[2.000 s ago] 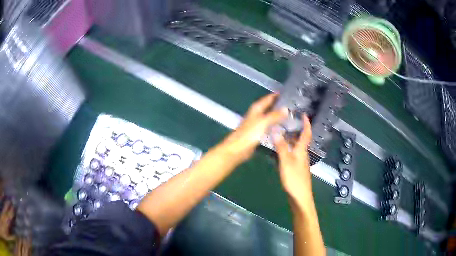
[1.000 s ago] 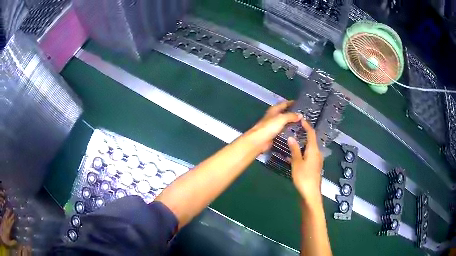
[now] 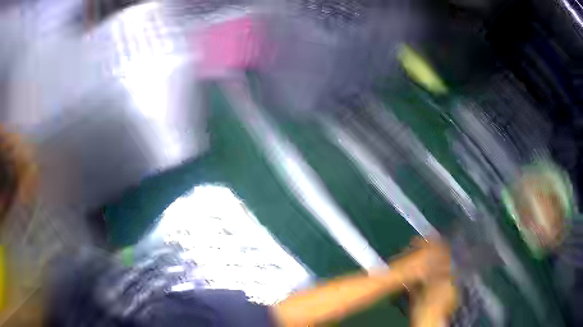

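Observation:
The head view is strongly blurred. My left hand [image 3: 415,262] is at the lower right, its forearm reaching in from the bottom. My right hand [image 3: 435,306] is just below it, cut off by the bottom edge. The hands overlap, and their fingers cannot be made out. A dark grey blurred mass [image 3: 476,246], probably the stack of notched strips, lies at their right; whether they grip it cannot be told. The bright blister tray [image 3: 224,236] lies at the lower left, its rounds not readable.
The green bench [image 3: 268,211] has pale strips running across it. A pink block [image 3: 236,45] stands at the upper left beside tall grey piles [image 3: 160,96]. The green fan [image 3: 543,204] is at the right. Part of a person [image 3: 16,169] shows at the left edge.
The view has swung left and blurred, so the hands, fan and bench appear further right and lower. The loaded strips at the right are no longer visible.

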